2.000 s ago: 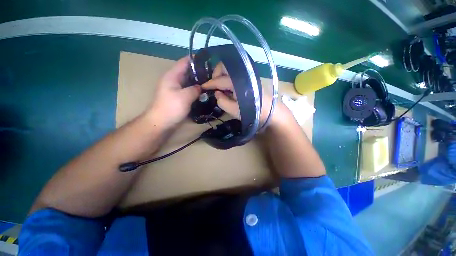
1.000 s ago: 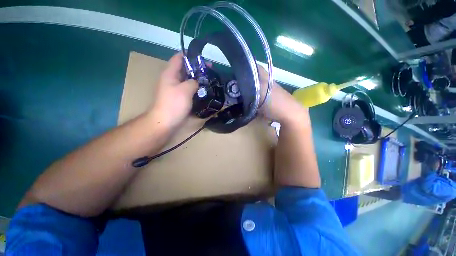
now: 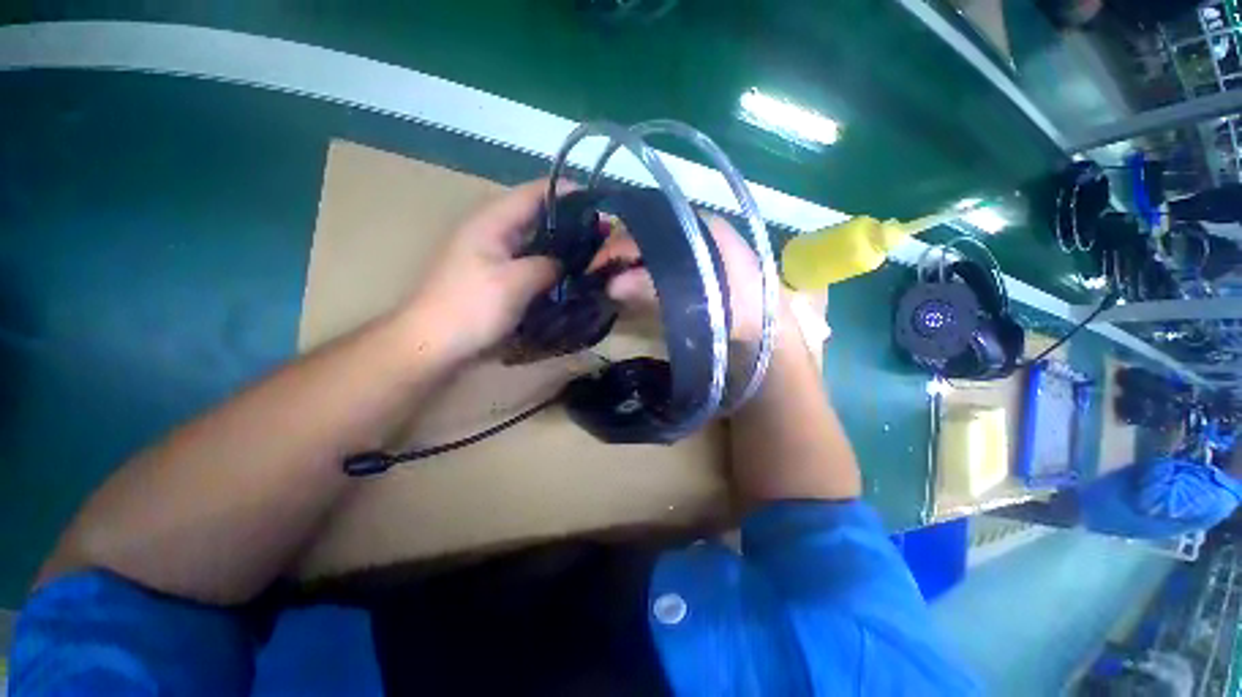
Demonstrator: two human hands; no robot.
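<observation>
A black headset (image 3: pixel 627 403) with two clear hoops and a wide black strap is held above the tan cardboard mat (image 3: pixel 368 225). Its boom microphone (image 3: pixel 450 443) sticks out to the left. My left hand (image 3: pixel 484 272) grips the upper earcup housing (image 3: pixel 561 321) from the left. My right hand (image 3: pixel 729 279) reaches in behind the strap and hoops, its fingertips at the same earcup. The hoops and strap partly hide my right hand. I cannot tell whether its fingers hold a small part.
A yellow glue bottle (image 3: pixel 834 253) lies right of the mat, nozzle pointing right, beside a partly hidden white tissue (image 3: pixel 813 324). Further right are another headset (image 3: pixel 940 320), a yellowish block (image 3: pixel 978 449) and a blue tray (image 3: pixel 1056 422). A person's blue sleeve (image 3: pixel 1171 490) shows at far right.
The headset has moved down from its place one second ago. My right hand's fingers now show at the earcup inside the strap. The earcup's pale centre no longer shows.
</observation>
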